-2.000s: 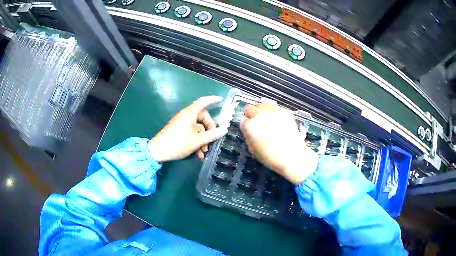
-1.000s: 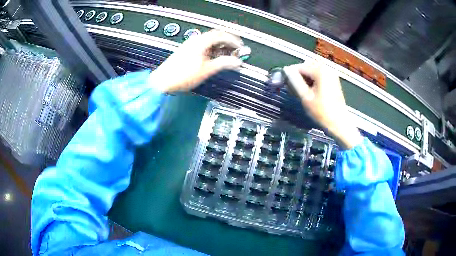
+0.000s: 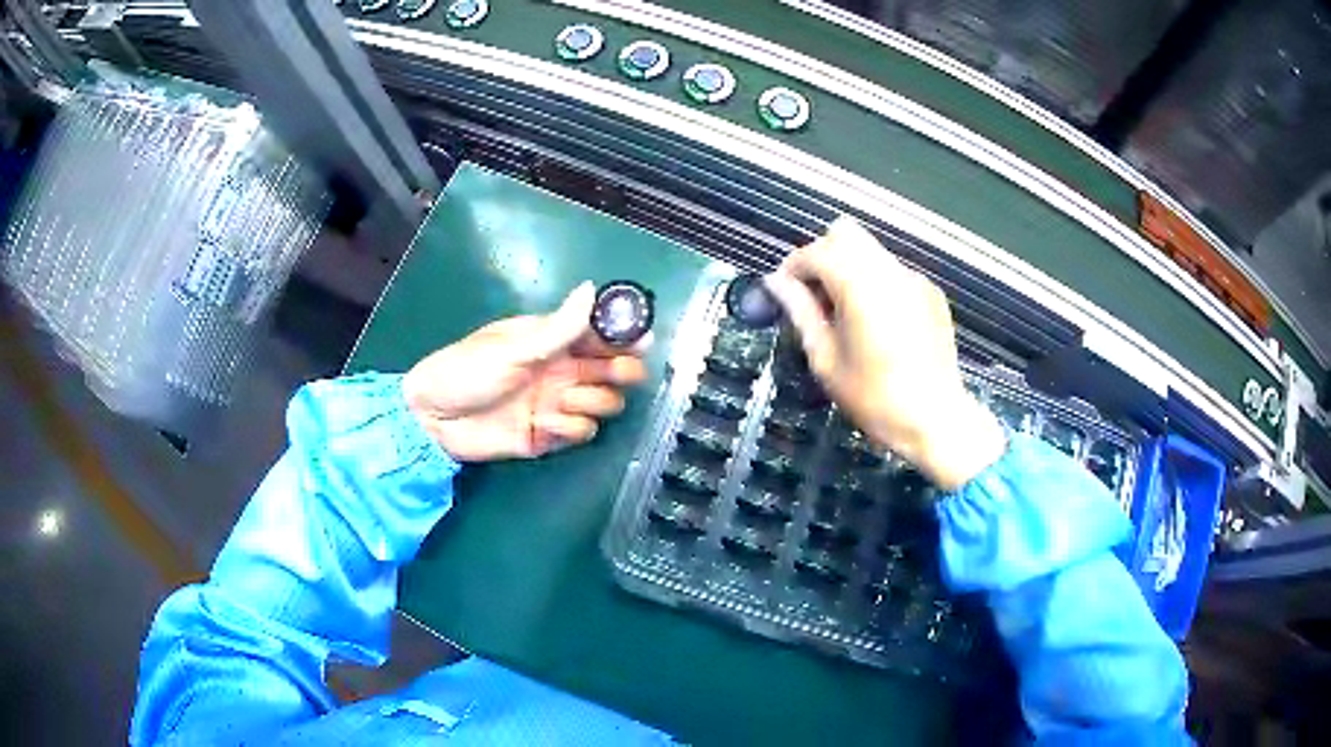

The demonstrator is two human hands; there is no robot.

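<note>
My left hand (image 3: 533, 382) holds a round unit (image 3: 623, 315) between thumb and fingers, over the green mat left of the tray. Its face shows a black ring and a pale centre. My right hand (image 3: 876, 339) grips a second round unit (image 3: 753, 302), dark-faced, above the upper left corner of the blister tray. The clear blister tray (image 3: 759, 620) lies on the green mat, with dark edges showing in rows of slots. My right hand and sleeve hide part of its upper and right side.
The green conveyor belt (image 3: 934, 172) runs across the top between silver rails, with several discs (image 3: 710, 83) on it. A stack of clear trays (image 3: 161, 248) stands at left. A blue bin (image 3: 1179, 533) is at right. An orange strip (image 3: 1204, 263) lies beyond the belt.
Both hands came back from the conveyor to the tray, each with a round unit. The discs on the belt and the orange strip have shifted in view.
</note>
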